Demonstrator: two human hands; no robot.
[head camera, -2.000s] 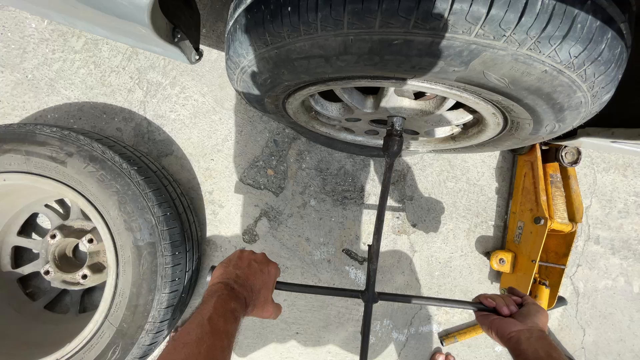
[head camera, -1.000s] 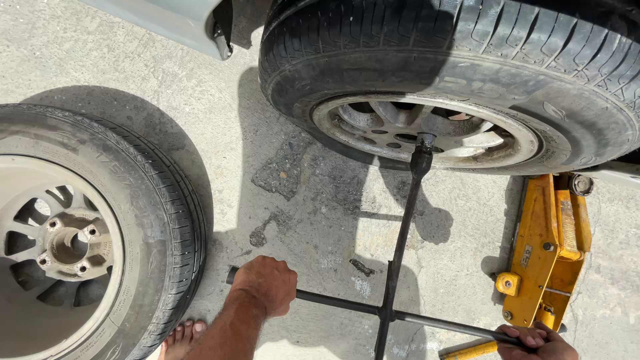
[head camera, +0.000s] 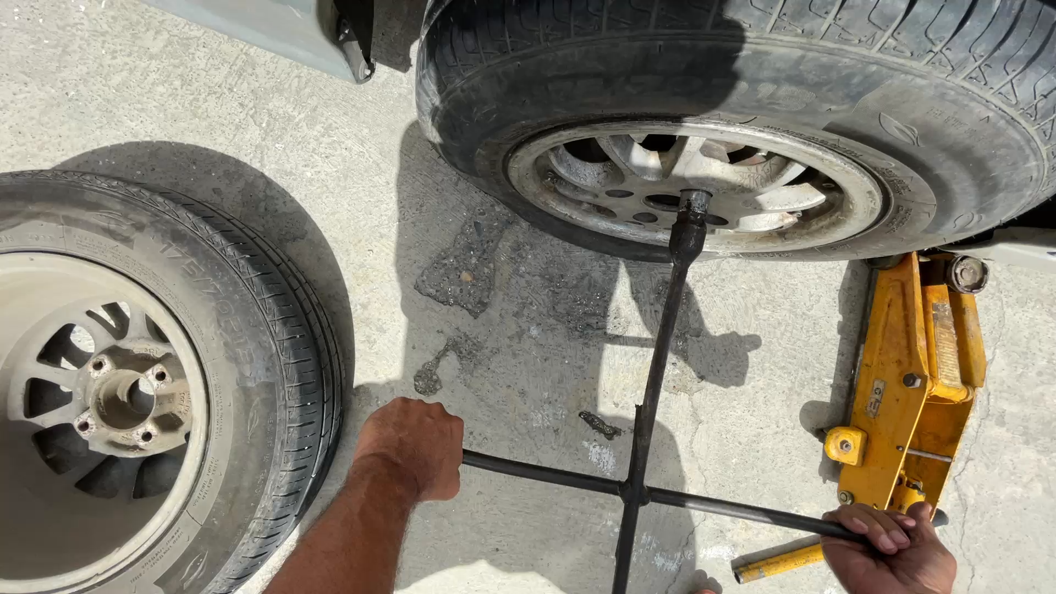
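A black four-way lug wrench (head camera: 652, 396) reaches from near me up to the alloy rim (head camera: 577, 165) of the car wheel, its far socket set at a lug hole beside the hub. My left hand (head camera: 414, 450) is closed around the end of its left arm. Around the right arm's end my right hand (head camera: 891, 540) is wrapped, fingers on top. The mounted tire (head camera: 784, 82) fills the upper right. Whether a nut sits inside the socket is hidden.
A loose wheel with its tire (head camera: 247, 330) lies on the concrete at the left, beside my left forearm. A yellow floor jack (head camera: 895, 396) stands at the right, near my right hand, with a yellow bar (head camera: 775, 563) below. A car body panel (head camera: 272, 25) shows at top left.
Both hands stay on the wrench's cross arms, and its socket remains at the rim. The view has shifted slightly. A bare foot seen by the loose tire a second ago is out of sight.
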